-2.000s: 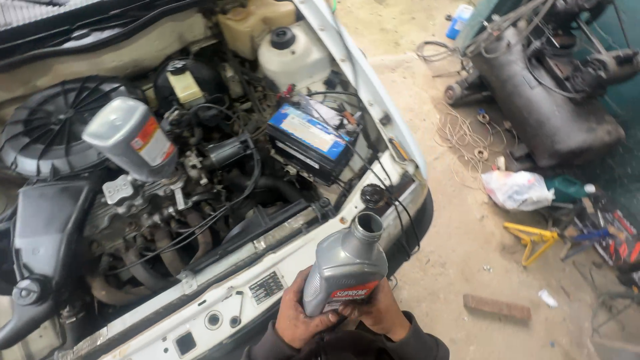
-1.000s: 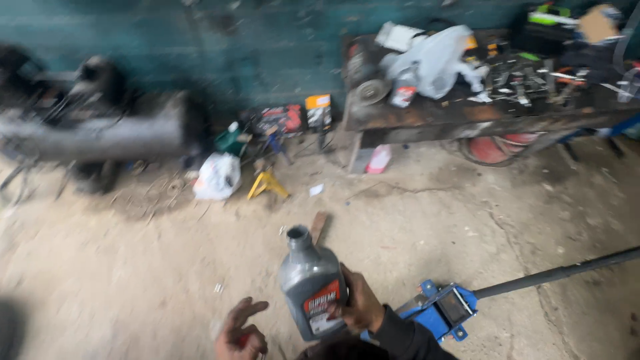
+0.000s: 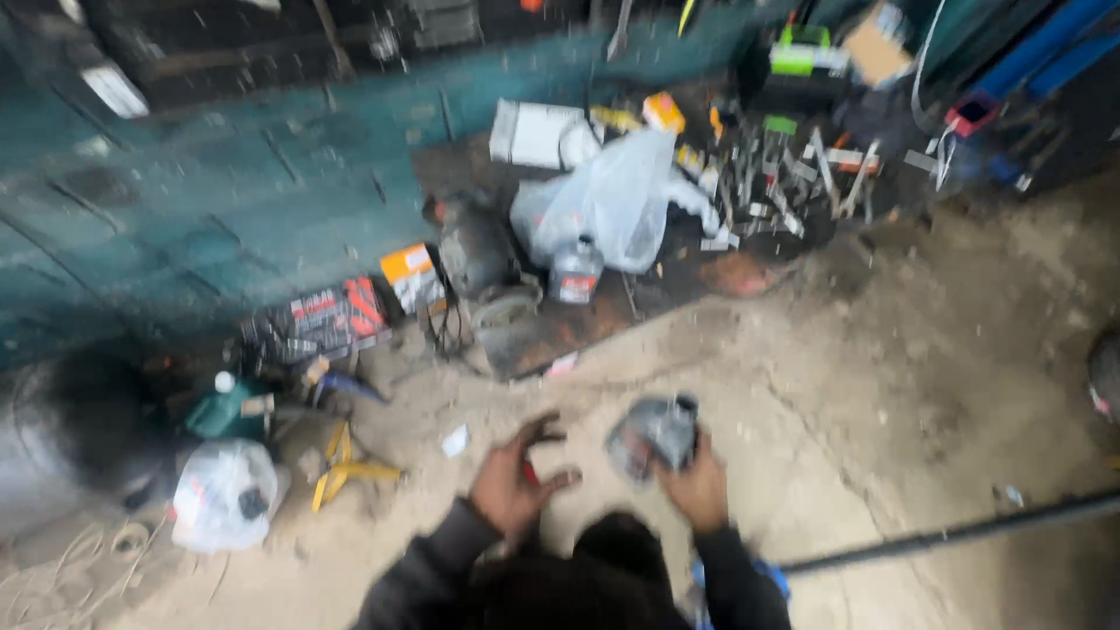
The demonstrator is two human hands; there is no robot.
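My right hand (image 3: 696, 479) grips a grey plastic oil bottle (image 3: 652, 435) by its side, over the concrete floor. The bottle leans, and its neck points up and to the right; motion blur hides its label. To its left, my left hand (image 3: 518, 477) has its fingers apart and curled. A small red thing shows at that palm, too blurred to name or to tell whether it is held. Farther off, a clear plastic bottle with a red label (image 3: 577, 271) stands on the workbench beside a translucent plastic bag (image 3: 612, 206).
Metal tools (image 3: 783, 184) lie across the bench (image 3: 560, 337). On the floor at left are a yellow stand (image 3: 337, 472), a white plastic bag (image 3: 226, 494) and a dark cylindrical tank (image 3: 83, 429). A long dark bar (image 3: 954, 531) crosses the lower right.
The view has swung from the car's engine bay to the workbench. Both hands were on the grey bottle at first; my left hand has come off it, and my right hand keeps hold.
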